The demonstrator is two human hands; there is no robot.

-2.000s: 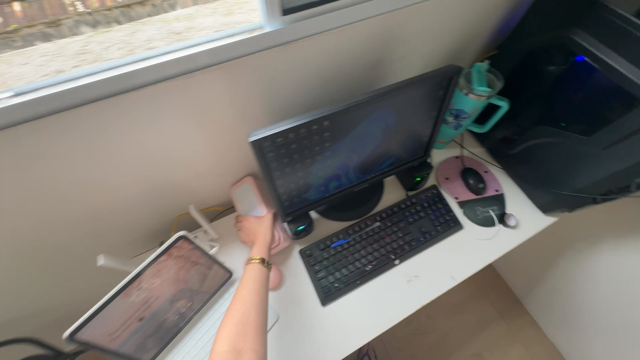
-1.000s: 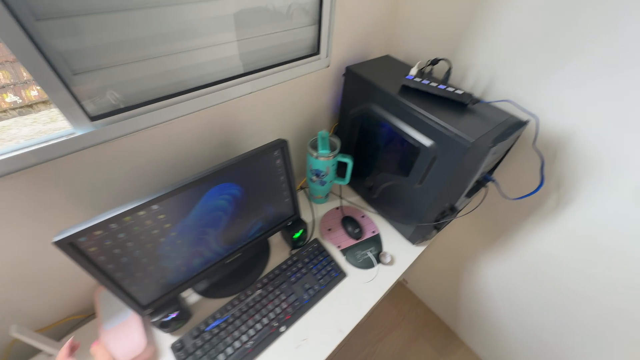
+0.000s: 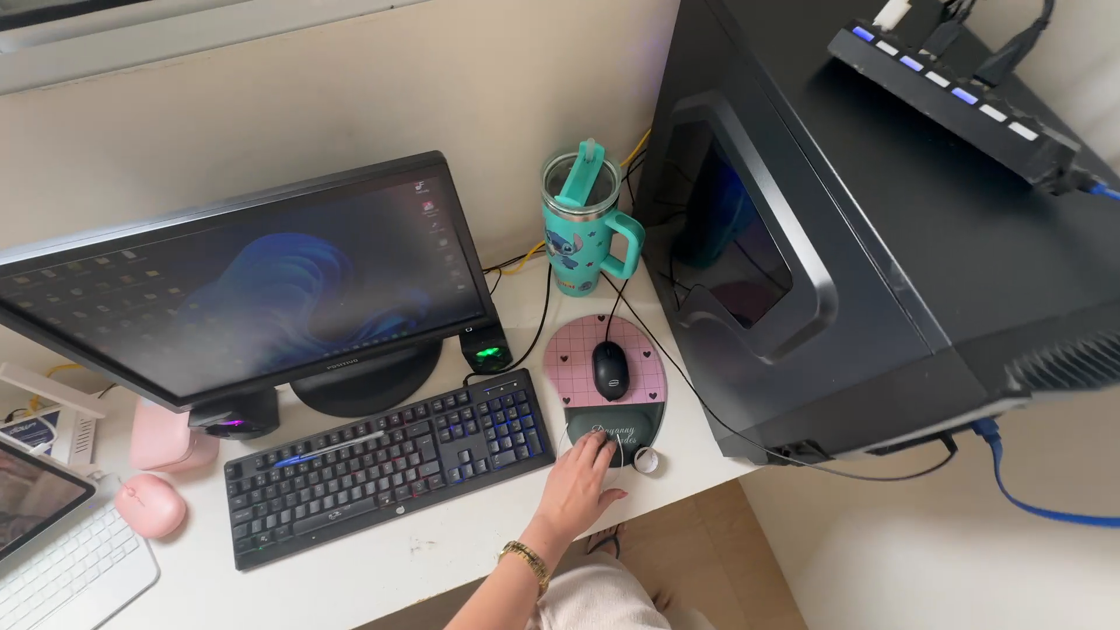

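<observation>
My left hand [image 3: 577,479], with a gold bracelet on the wrist, reaches in from the bottom, palm down. Its fingertips touch the dark wrist rest [image 3: 643,420] of a pink mouse pad [image 3: 569,359], beside a thin white cord. The thumb is held apart. Just right of the fingers lies a small round white item [image 3: 646,460]. A black wired mouse [image 3: 611,372] sits on the pad, above the hand. To the left is a black keyboard [image 3: 385,468] with a blue pen-like item [image 3: 328,449] across its keys. My right hand is out of view.
Behind the pad stands a turquoise handled tumbler [image 3: 573,245]. A black computer tower [image 3: 875,262] with a USB hub [image 3: 954,101] on top fills the right. The monitor [image 3: 262,280], speaker [image 3: 486,350], pink case [image 3: 171,437], pink mouse [image 3: 150,506] and white keyboard [image 3: 79,560] are leftward.
My left hand has let go of the pink case at the left and moved right to the wrist rest. The case now sits behind the pink mouse.
</observation>
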